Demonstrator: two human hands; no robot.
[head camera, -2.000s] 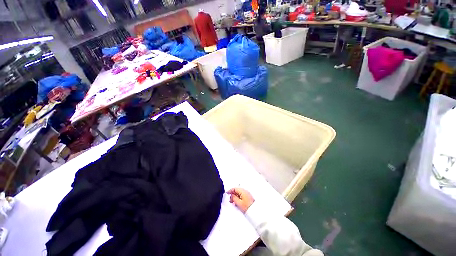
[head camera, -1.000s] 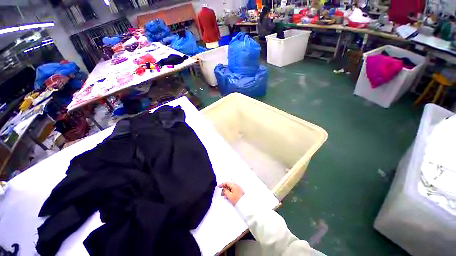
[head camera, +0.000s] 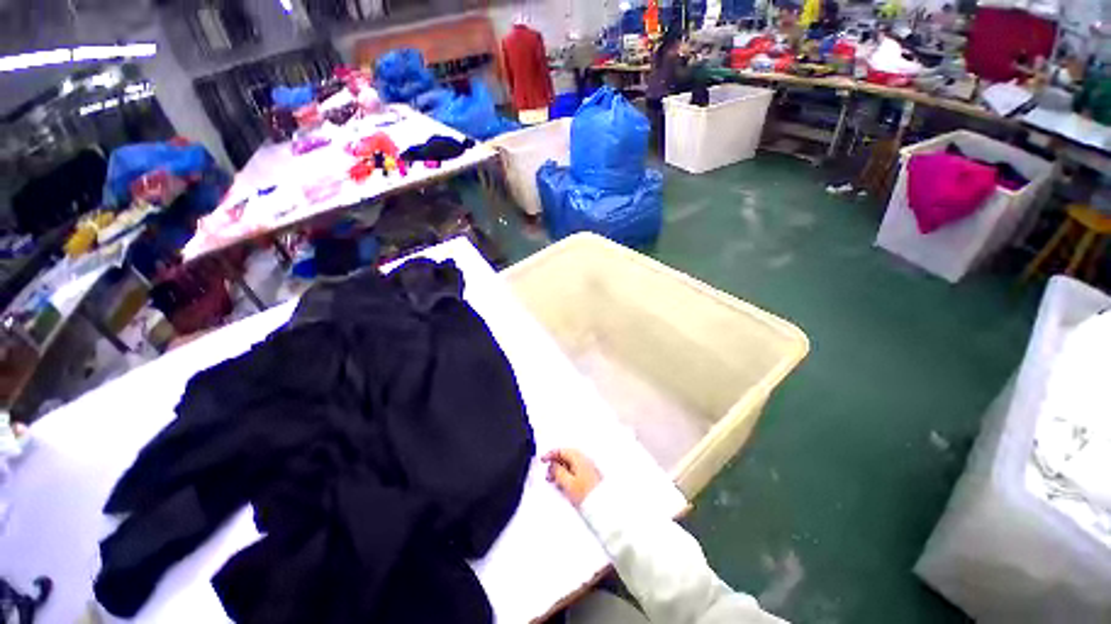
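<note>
A heap of black garments (head camera: 366, 402) lies spread on the white-topped table (head camera: 585, 445), with sleeve-like parts reaching towards the lower left. My right hand (head camera: 571, 475), in a pale sleeve, rests at the table's right side, just right of the black cloth. Its fingers are partly curled; it is too small and blurred to tell whether it holds anything. My left hand is not in view.
A cream tub (head camera: 676, 293) stands against the table's right side. Blue sacks (head camera: 606, 201) stand behind it. A white tub (head camera: 1017, 488) with white fabric is at the right. A small dark object (head camera: 24, 600) lies at the lower left.
Compared with two seconds ago, my right hand is slightly further left in the picture. The small dark object at the lower left has come into view. The garments look much the same.
</note>
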